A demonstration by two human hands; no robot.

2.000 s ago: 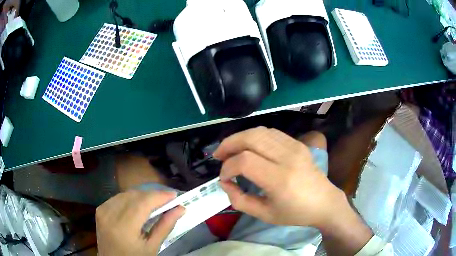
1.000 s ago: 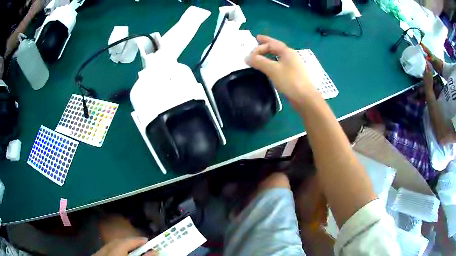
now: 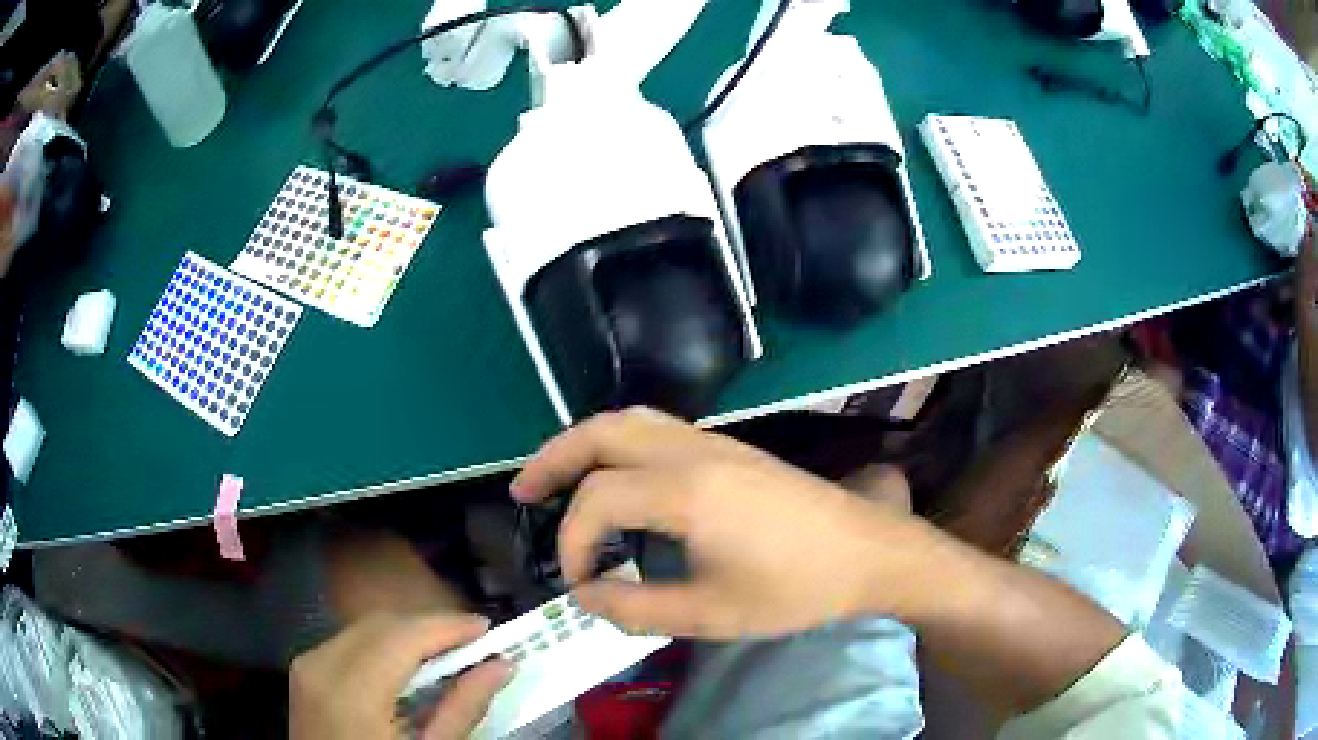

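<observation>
My left hand (image 3: 398, 672) holds a white label strip (image 3: 564, 668) with rows of small printed marks, over my lap at the bottom. My right hand (image 3: 694, 528) is over the strip's right end, fingers bent, thumb and fingertips at the strip; whether a label is between them cannot be told. Two white security cameras lie side by side on the green table: the left camera (image 3: 557, 181) has its black ball front (image 3: 636, 311) near the table edge, and the right camera (image 3: 795, 109) lies beside it.
A blue dot sticker sheet (image 3: 217, 341) and a multicoloured one (image 3: 369, 253) lie left. A sticker stack (image 3: 997, 192) lies right. A squeeze bottle (image 3: 177, 80) stands upper left. Pink tape (image 3: 229, 516) hangs on the edge. A carton of clear sleeves (image 3: 1113, 528) is lower right.
My right hand has come back from the right camera's white housing to the label strip over my lap. My left hand still holds the strip. The view has shifted.
</observation>
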